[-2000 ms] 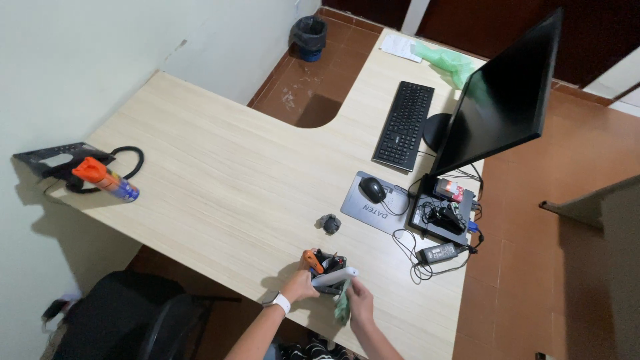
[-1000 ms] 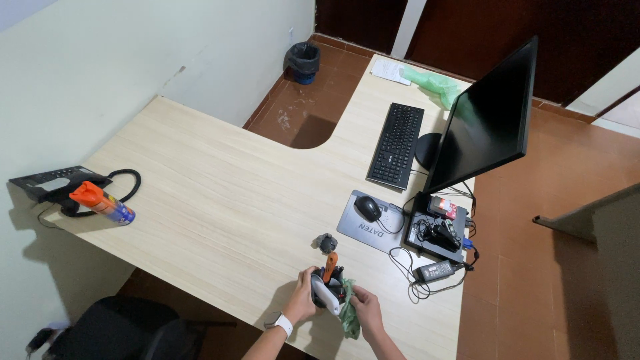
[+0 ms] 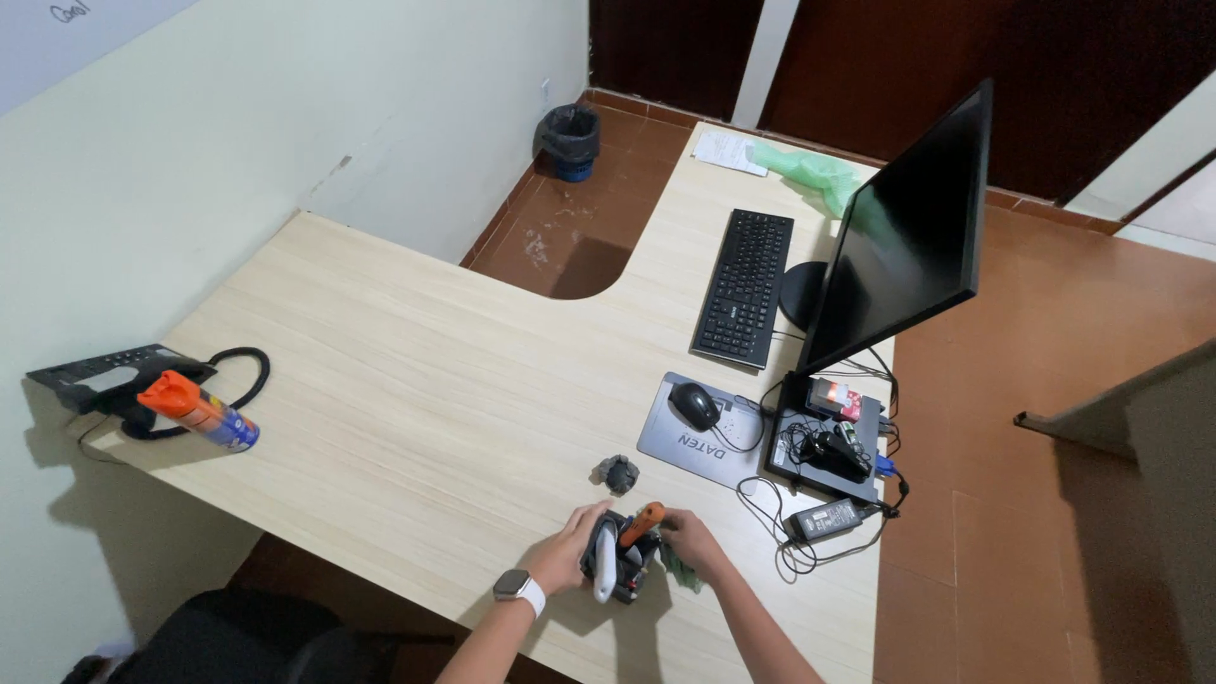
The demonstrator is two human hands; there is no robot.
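Note:
My left hand (image 3: 564,554), with a watch on its wrist, grips the left side of a dark desk organizer (image 3: 627,579) near the desk's front edge. The organizer holds a white-handled item (image 3: 605,564), an orange-handled tool (image 3: 643,524) and smaller things too small to name. On its right side, my right hand (image 3: 693,543) holds a green cloth (image 3: 680,570), partly hidden under the fingers. A dark grey crumpled lump (image 3: 617,474) lies just behind the organizer.
Right of the hands are a mouse (image 3: 694,407) on a mouse pad (image 3: 655,438), a power adapter (image 3: 825,520) with loose cables, and a mini computer (image 3: 784,446). Behind stand a keyboard (image 3: 744,288) and monitor (image 3: 902,233). Far left are a spray can (image 3: 201,415) and telephone (image 3: 114,375).
The organizer has turned between my hands, and its white-handled item now points toward the desk's front edge. My right hand has moved up along the organizer's right side.

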